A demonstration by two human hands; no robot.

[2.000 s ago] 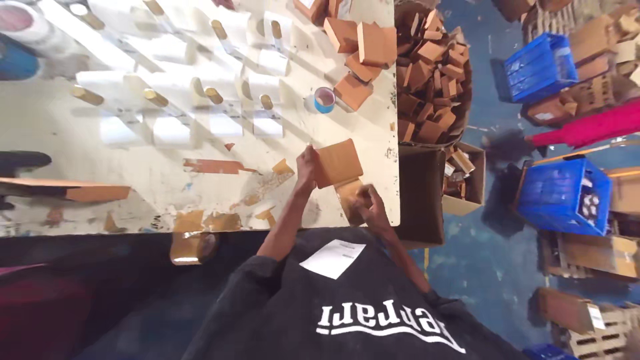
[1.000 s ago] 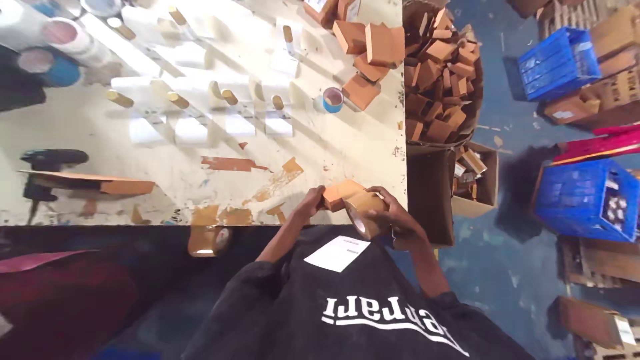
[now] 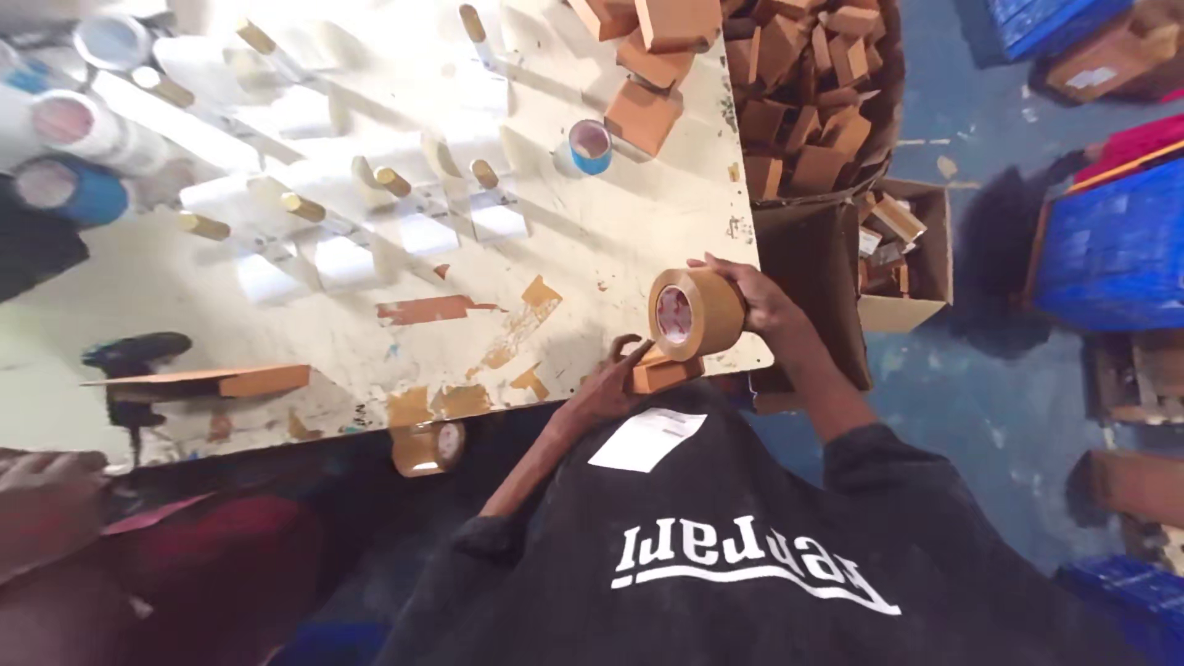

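My right hand (image 3: 763, 301) is closed around a wide roll of brown packing tape (image 3: 712, 313), its printed core facing left. Just below the roll lies a small orange-brown cardboard box (image 3: 666, 372) at the table's front edge, near its right corner. My left hand (image 3: 612, 381) holds this box from the left, fingers against its side. The roll overlaps the far part of the box, so whether tape joins them cannot be told. A small blue roll (image 3: 590, 148) stands farther back on the table.
Small brown boxes (image 3: 645, 116) lie at the back right of the worktable (image 3: 555, 314). A large carton (image 3: 893, 102) full of boxes stands beyond its right edge. White pieces with wooden pegs (image 3: 393, 182) fill the left. Another tape roll (image 3: 427, 448) hangs at the front edge. A co-worker's hand (image 3: 51, 467) is far left.
The flat brown piece between my hands two seconds ago now appears as a small box by the table's front edge. My right hand has raised the tape roll over it.
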